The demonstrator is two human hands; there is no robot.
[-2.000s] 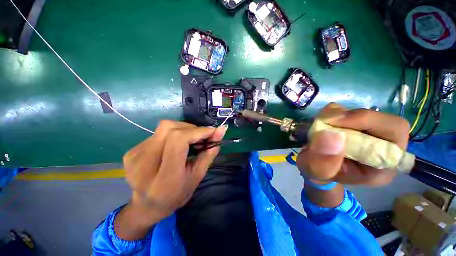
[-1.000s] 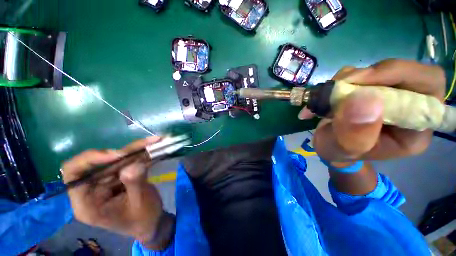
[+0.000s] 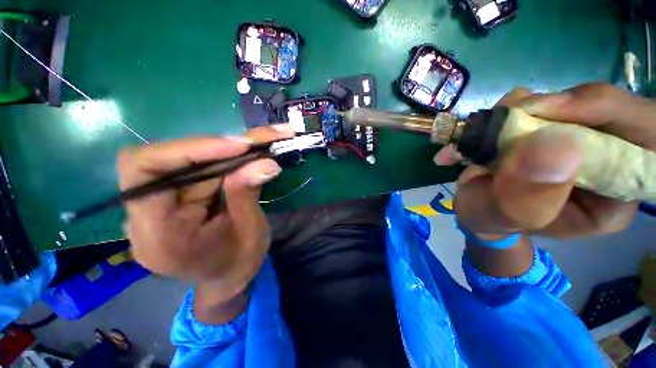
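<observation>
A black holding fixture (image 3: 357, 93) with white lettering grips an open smartwatch case (image 3: 306, 115). My left hand (image 3: 198, 194) holds tweezers (image 3: 188, 172) with black handles; their pale tips reach over the lower part of the case. My right hand (image 3: 554, 162) holds the soldering iron (image 3: 575, 147) by its cream-taped handle. The iron's grey tip points left and is at the right part of the case's board; whether it touches cannot be told. A red wire (image 3: 349, 147) loops from the case to a small pale disc (image 3: 370, 159). Solder wire (image 3: 108, 113) runs behind my left hand.
Open watch cases stand behind the fixture, one at left (image 3: 268, 52), one at right (image 3: 434, 77), others at the top edge. A solder spool (image 3: 32, 57) is at the far left. Cables lie at the far right. A green mat (image 3: 165, 43) covers the bench.
Since one second ago, my left hand has moved right and up, bringing the tweezers' tips over the case. Two seconds ago it held the solder wire at the case. My right hand still holds the iron there.
</observation>
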